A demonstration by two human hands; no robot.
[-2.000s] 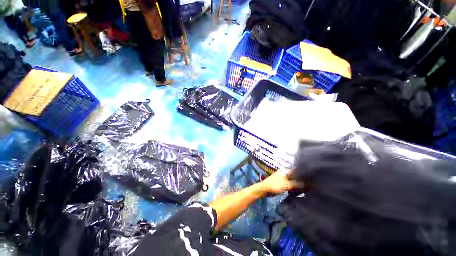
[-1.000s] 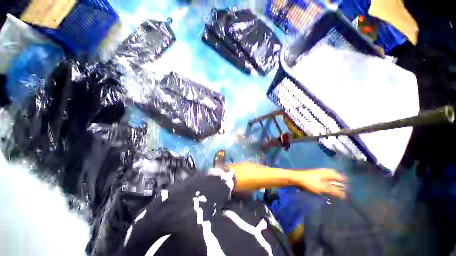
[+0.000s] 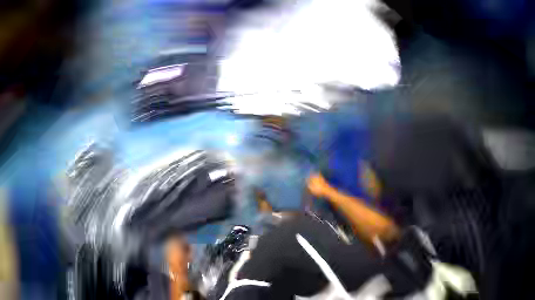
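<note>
The frame is heavily blurred. My right hand [image 3: 317, 185] reaches in from the lower right, above the floor near the middle; whether its fingers hold anything cannot be told. My left hand [image 3: 178, 252] is a blurred skin-coloured patch at the lower left, partly cut off by the bottom edge; its fingers cannot be made out. Bagged garments [image 3: 182, 193] lie left of centre as a dark bundle with streaked shine, between the two hands and the blue floor. A dark matte garment heap [image 3: 434, 146] shows at the right.
A large white sheet [image 3: 311, 53] lies at the top centre, with a blurred dark shape [image 3: 170, 88] at its left. The blue floor [image 3: 182, 132] shows below them. A blue shape, possibly a crate [image 3: 349, 155], stands right of centre. Patterned clothing on my body fills the bottom centre.
The view has swung, and the white sheet has moved left and up. The pole seen earlier no longer shows. A second arm has come into view, so both arms now show.
</note>
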